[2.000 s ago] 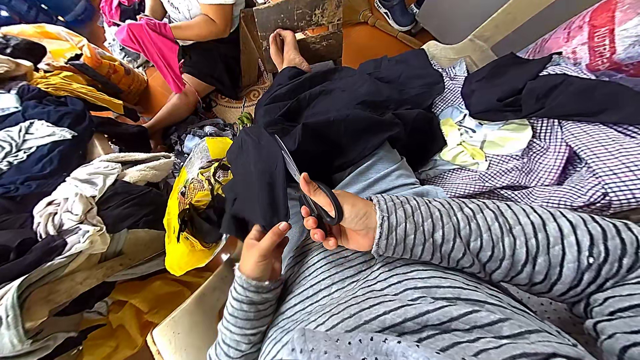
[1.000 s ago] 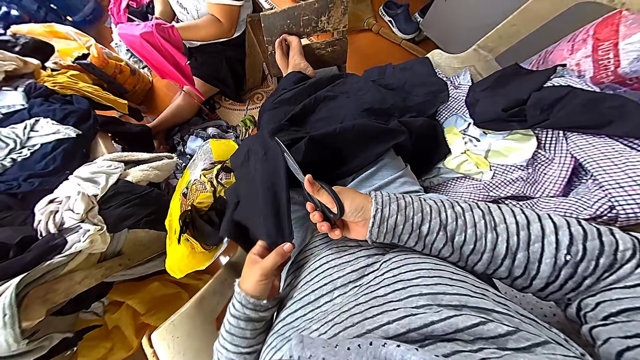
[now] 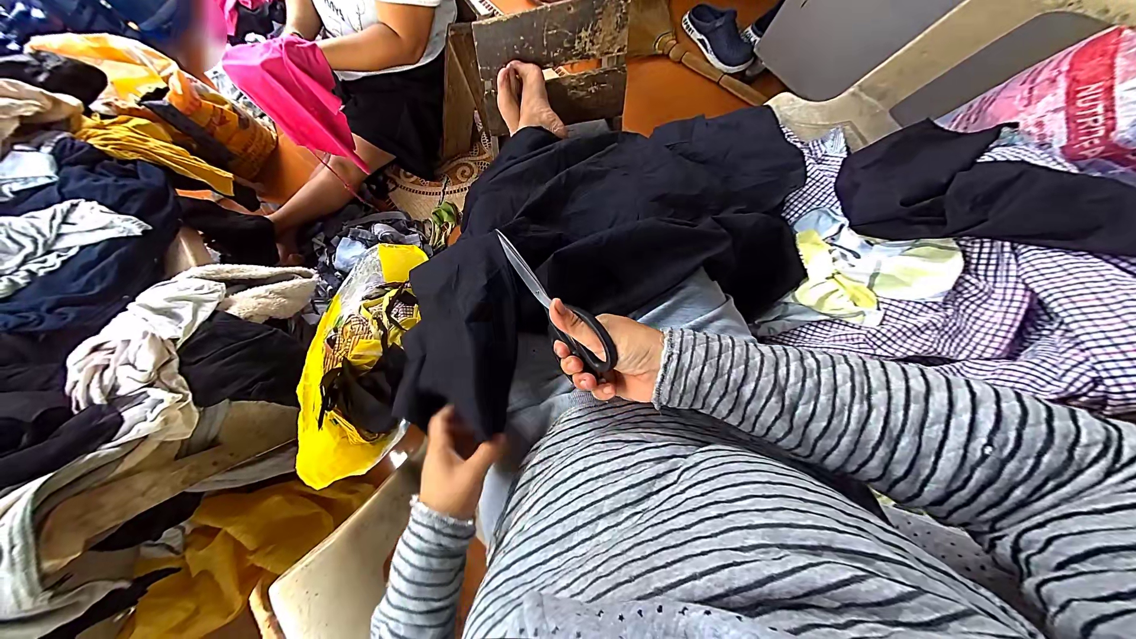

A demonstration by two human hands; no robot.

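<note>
Black fabric [image 3: 621,195] lies spread over my lap and legs, one flap hanging towards my left side. My left hand [image 3: 457,461] pinches the lower edge of that flap, its fingertips blurred and partly hidden by the cloth. My right hand [image 3: 608,355] holds a pair of scissors [image 3: 532,277] by the black handles. The scissors' metal blades lie together and point up and left, over the black fabric. Just left of the flap is a yellow plastic bag [image 3: 342,444] with dark and patterned scraps in it.
Heaps of mixed clothes [image 3: 80,240] fill the left side. Checked cloth [image 3: 1056,311] and another black piece [image 3: 1021,191] lie at the right, beside a printed plastic sack [image 3: 1065,98]. A seated person [image 3: 382,53] handles pink fabric [image 3: 293,93]. A wooden frame [image 3: 555,40] stands beyond my foot.
My left hand has moved down, away from the scissors, with the edge of the black fabric. The scissors have stayed in my right hand, which has moved little.
</note>
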